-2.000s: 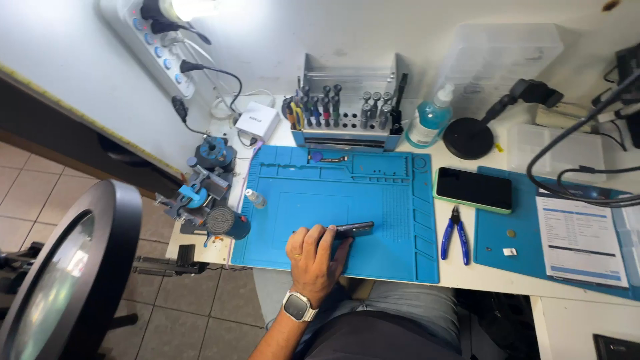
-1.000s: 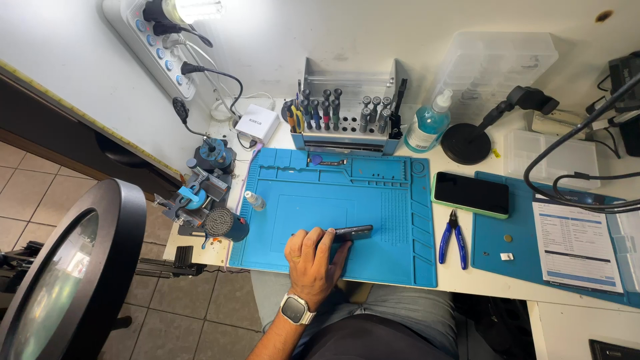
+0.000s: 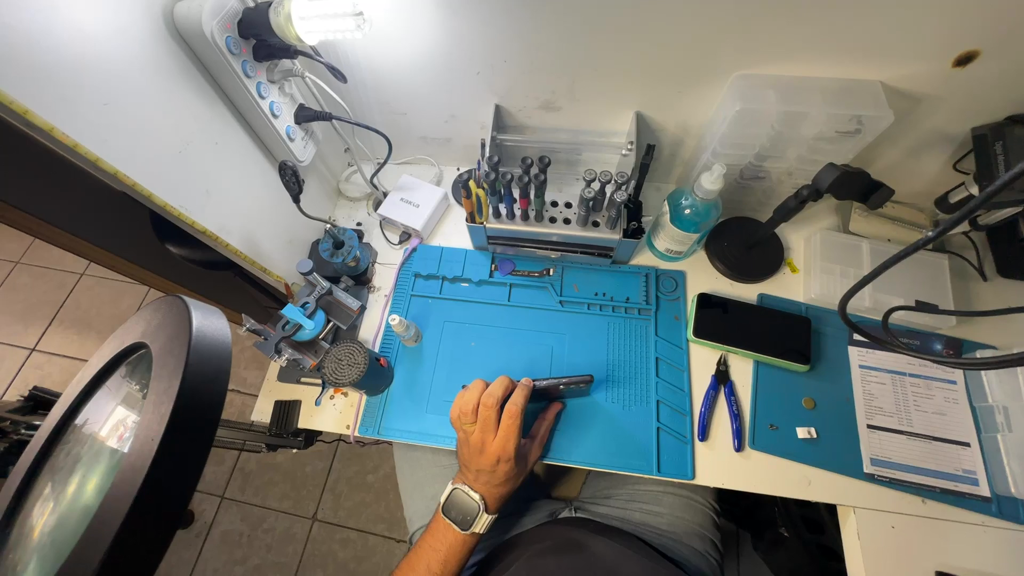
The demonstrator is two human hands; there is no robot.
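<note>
My left hand [image 3: 498, 432], with a smartwatch on its wrist, grips a dark smartphone [image 3: 564, 387] by its left part. The phone is tilted up on edge over the lower middle of a blue silicone repair mat [image 3: 496, 352]. My right hand is not in view. A small bottle [image 3: 406, 330] stands on the mat's left side. A blue pick and a small metal tool [image 3: 530, 273] lie in the mat's top tray. To the right, blue-handled flush cutters [image 3: 722, 406] lie beside the mat, below a second smartphone [image 3: 750, 330] with a green edge.
A screwdriver rack [image 3: 552, 232] stands behind the mat, with a blue liquid bottle [image 3: 684, 216] and a black stand [image 3: 746, 248] to its right. Clamps [image 3: 316, 308] and a ringed magnifier [image 3: 188, 360] are at left. A printed sheet [image 3: 920, 416] and black cables [image 3: 872, 280] are at right.
</note>
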